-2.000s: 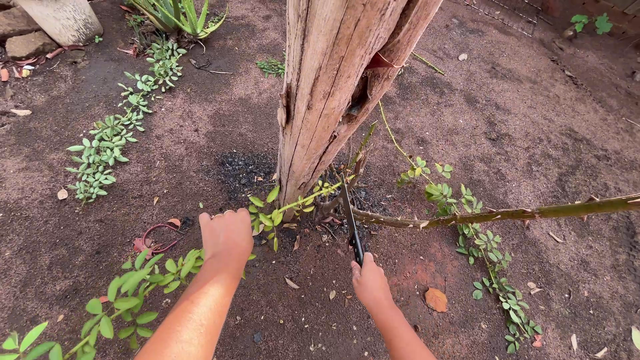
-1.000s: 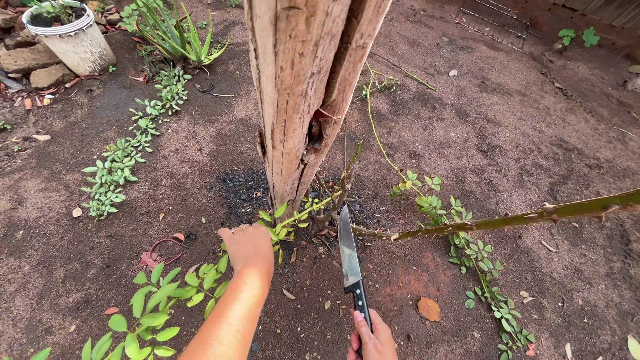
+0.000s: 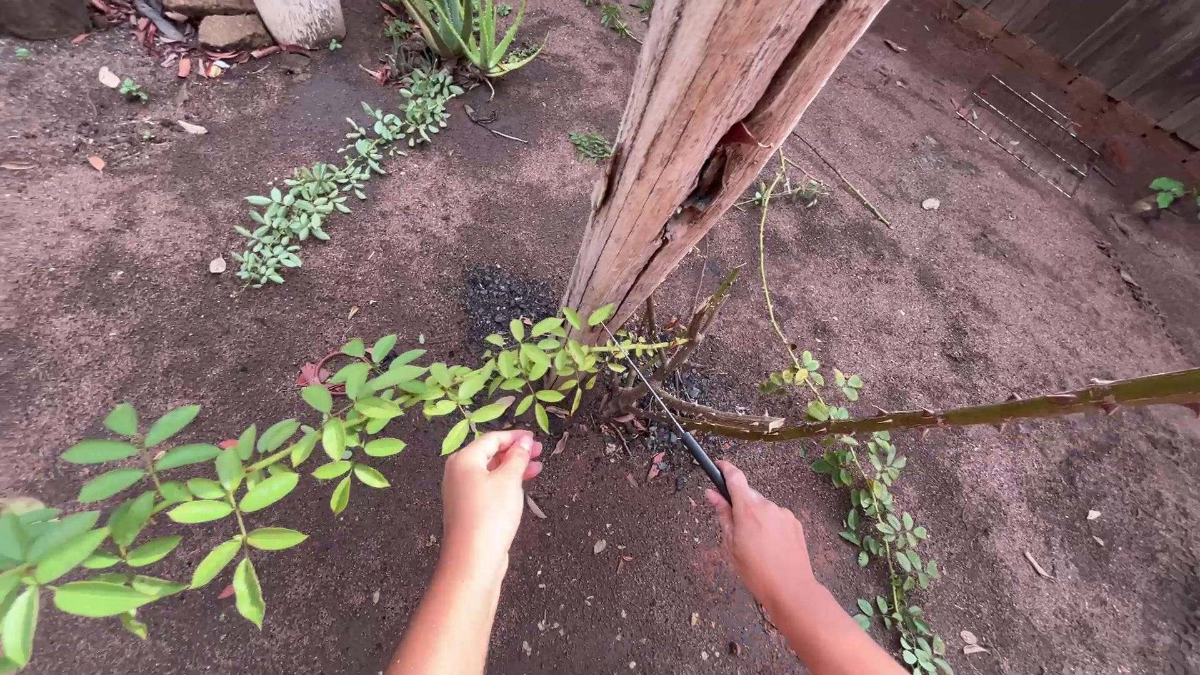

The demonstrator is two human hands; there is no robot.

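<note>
My right hand (image 3: 761, 539) grips the black handle of a kitchen knife (image 3: 701, 461), its thin blade seen edge-on and pointing up-left across a green stem (image 3: 637, 347) near the foot of a weathered wooden post (image 3: 656, 178). Just below the leafy branch (image 3: 375, 403), my left hand (image 3: 497, 469) has its thumb and fingertips close together; whether they pinch a leaf or twig cannot be made out. The branch reaches from the stem at the post down to the lower left. A thick thorny stem (image 3: 947, 417) runs right from the same base.
A trailing leafy shoot (image 3: 886, 525) lies on the soil at right, another low plant (image 3: 309, 202) at left. Behind are an aloe-like plant (image 3: 478, 37), a whitish pot (image 3: 302, 19), bricks (image 3: 232, 32) and a wire rack (image 3: 1031, 136) on the ground.
My left hand has come away from the stem near the post and sits lower, below the branch. The knife has turned from blade flat in view to edge-on, its tip now over the stem.
</note>
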